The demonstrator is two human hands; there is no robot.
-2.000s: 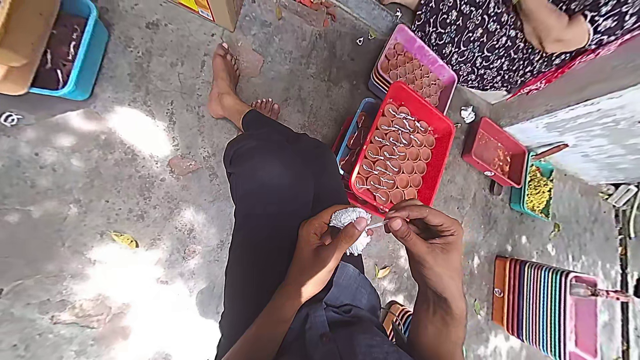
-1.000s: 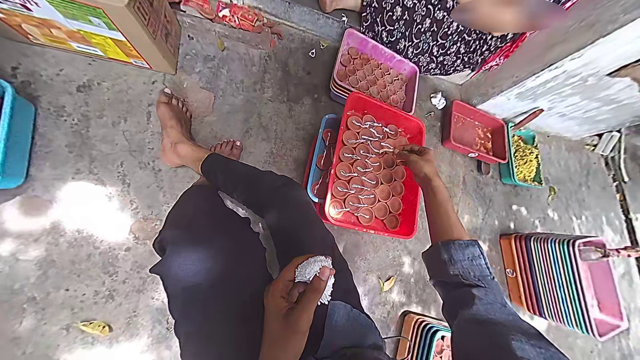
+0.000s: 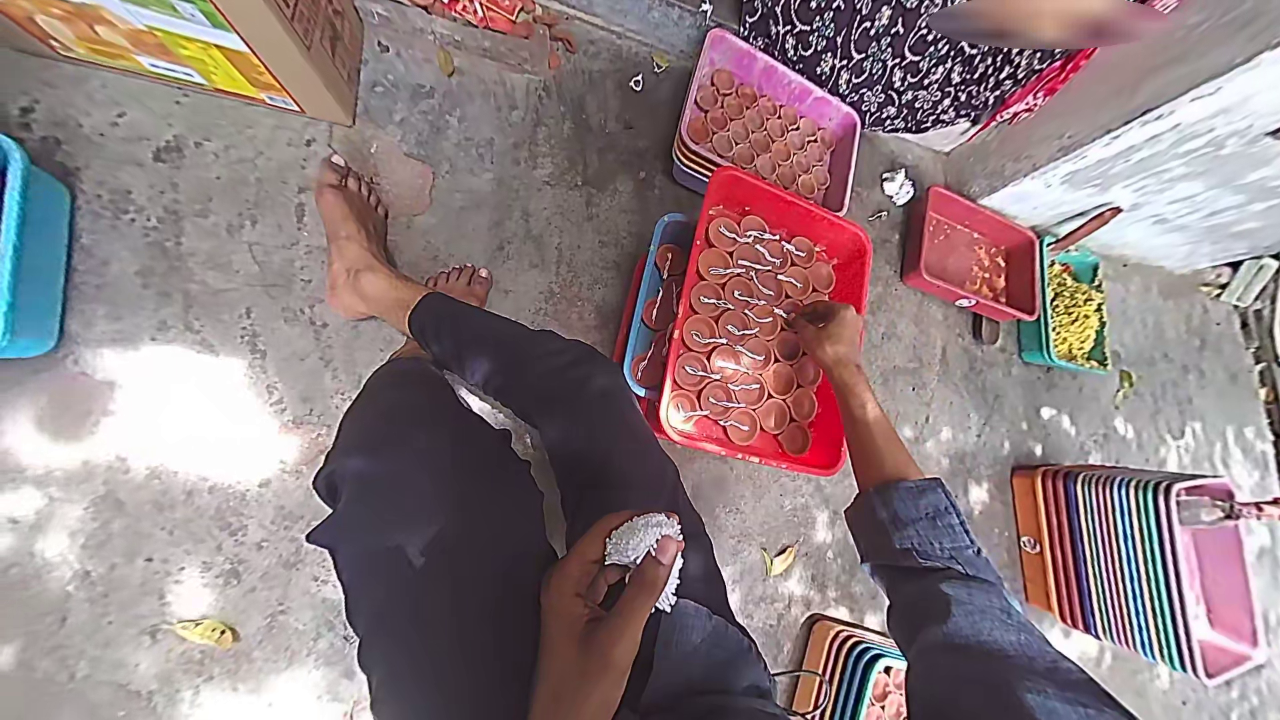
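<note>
A bundle of white cotton wicks (image 3: 645,543) is held in my left hand (image 3: 610,600), above my lap. My right hand (image 3: 832,335) reaches over a red plastic tray (image 3: 840,240), its fingertips down at the small clay cups near the tray's right side. Whether a wick is between those fingertips cannot be seen. Rows of round clay cups (image 3: 780,380) fill much of the tray, and many on the left and in the middle hold a twisted white wick (image 3: 705,373). A blue tray (image 3: 640,340) with more clay cups lies partly under the red one.
Beyond stands a pink tray (image 3: 850,130) of clay cups, near a seated person in patterned cloth (image 3: 880,70). To the right are a dark red tray (image 3: 925,240), a green tray of yellow bits (image 3: 1050,345) and stacked trays (image 3: 1110,560). A cardboard box (image 3: 330,60) and blue tub (image 3: 40,260) stand left.
Two seconds ago both hands were together at the white bundle. My right hand has since moved out to the cups in the red tray; my left still holds the bundle. The view has shifted.
</note>
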